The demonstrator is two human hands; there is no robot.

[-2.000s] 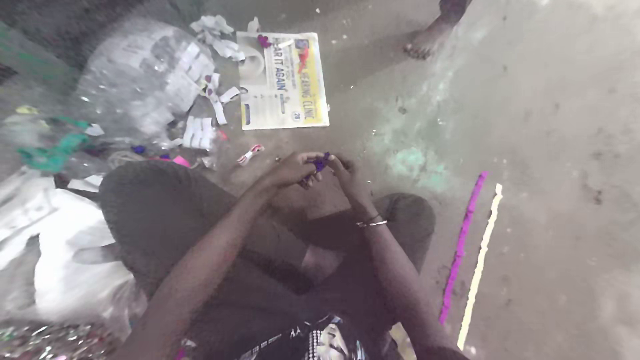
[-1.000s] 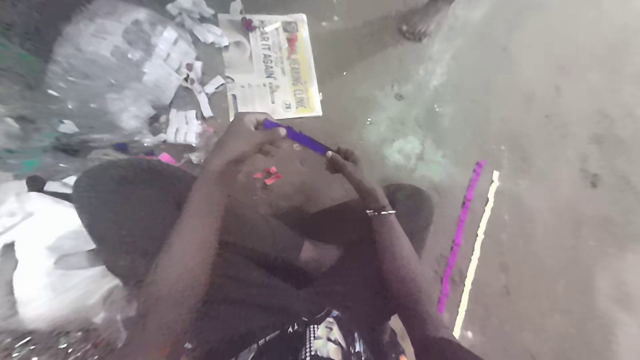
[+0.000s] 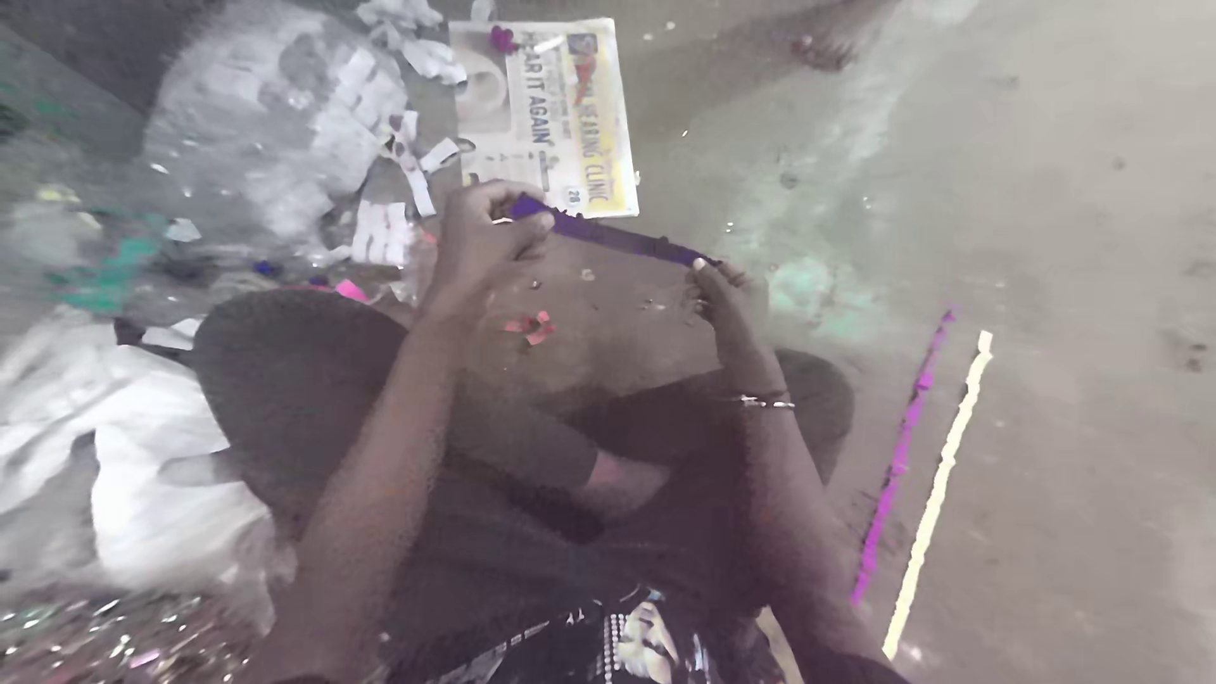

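A dark purple strip, its material unclear, stretches between my two hands above the floor. Its left end is pinched by the thumb and fingers of my left hand. My right hand, with a bracelet at the wrist, grips the other end, which lies lower. Small red scraps are on the floor below the strip. On the floor to the right, a long magenta strip and a long pale yellow strip lie side by side, apart from each other.
A printed newspaper sheet lies ahead, with a small purple piece on it. White paper strips and a clear plastic bag are at the left. White sheeting lies beside my left knee, near shiny scraps.
Two seconds ago my hands were close together around a small purple bit; now they are spread apart with the strip drawn out between them. The red scraps now show below.
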